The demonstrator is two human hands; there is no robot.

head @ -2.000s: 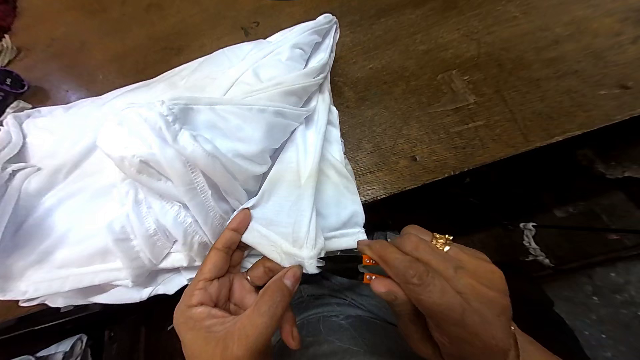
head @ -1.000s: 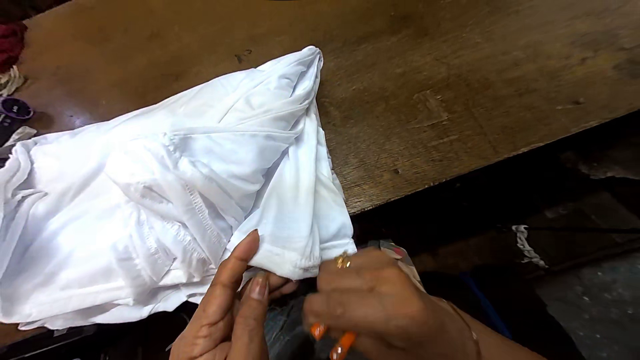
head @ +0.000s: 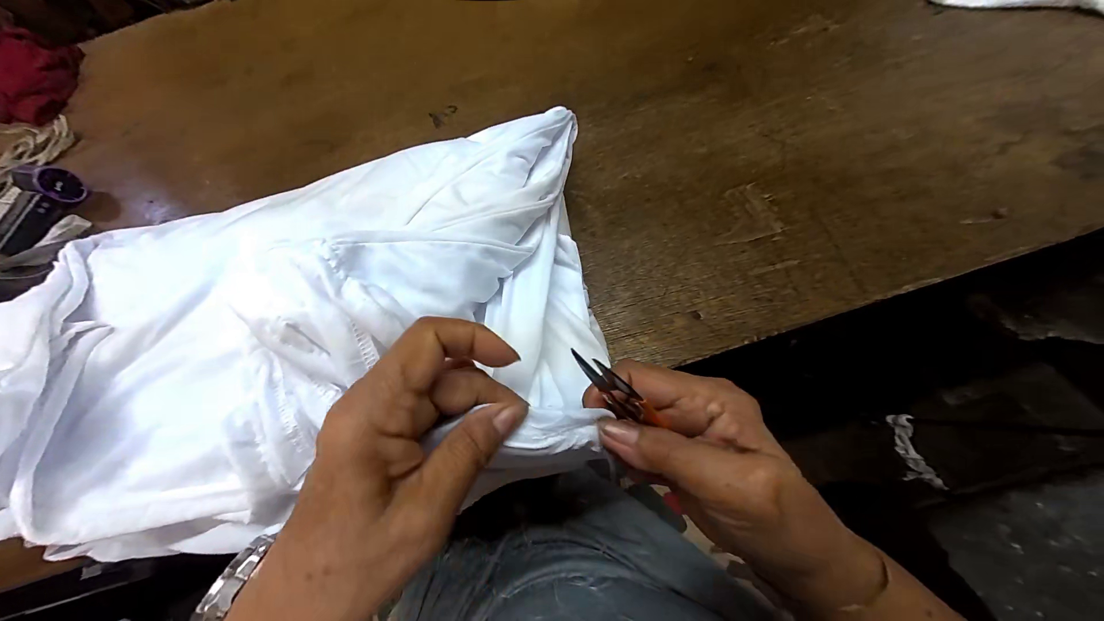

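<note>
White fabric, apparently a garment with gathered seams, lies bunched and folded on the wooden table. Its near right edge is pinched between the thumb and fingers of my left hand. A little to the right, my right hand grips the same edge at its corner. Small thread snips with dark pointed blades and orange handles also rest in my right hand, their tips pointing up and left over the cloth. The blades stand slightly apart. Fingers hide most of the handles.
The wooden table runs across the view, its front edge slanting up to the right. Red cloth, pale cords and a dark device with a purple rim are at the left. A white strip hangs below the table at right.
My right hand has come up to the fabric's corner, with the snips' blades now in sight. My left hand's grip has moved along the edge, its index finger now raised and bent.
</note>
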